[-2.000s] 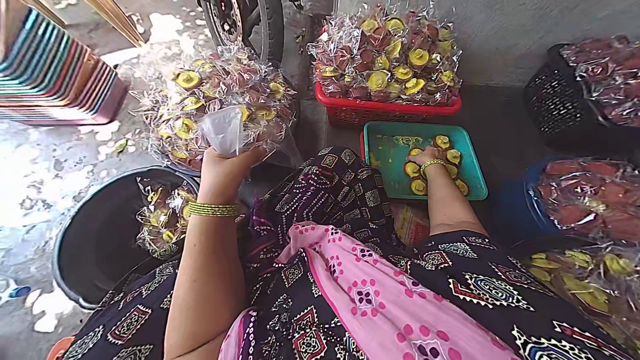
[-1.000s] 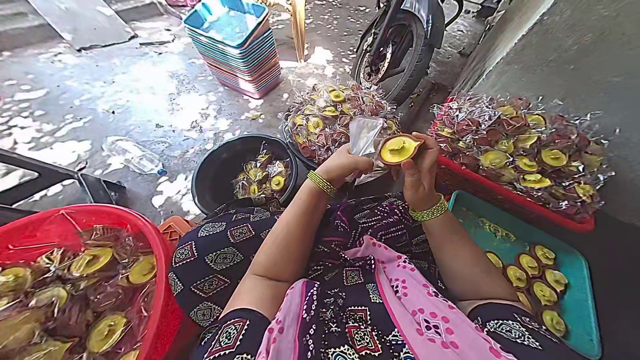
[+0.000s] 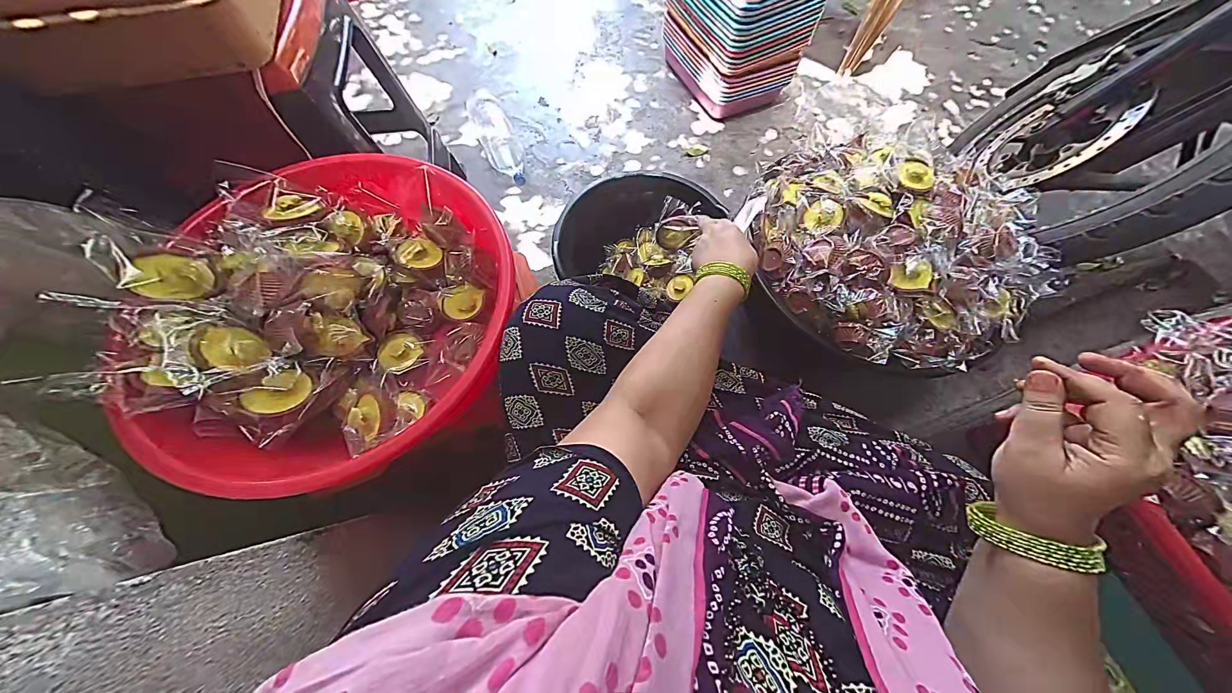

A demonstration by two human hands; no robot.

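Note:
My left hand (image 3: 724, 244) reaches to the right rim of a black tub (image 3: 630, 204). Its fingers are at a clear-wrapped clay lamp with a yellow top (image 3: 677, 233), above more wrapped lamps in that tub; whether they still grip it cannot be told. My right hand (image 3: 1092, 443) is raised at the right, palm up with fingers curled and apart, and nothing shows in it. Beside my left hand a dark basket is heaped with wrapped lamps (image 3: 910, 274). A round red tub (image 3: 481, 236) on the left holds many more wrapped yellow-topped lamps.
A red basket (image 3: 1165, 549) of wrapped pieces stands at the right edge. Beyond the tubs are a stack of plastic trays (image 3: 741, 58), a plastic bottle (image 3: 496, 135) and a motorcycle wheel (image 3: 1136, 192). A black stool (image 3: 380, 91) stands behind the red tub.
The hands have parted: the left has moved to the black tub, the right out to the side. The lamp held up a second ago has left my right hand. The view has shifted.

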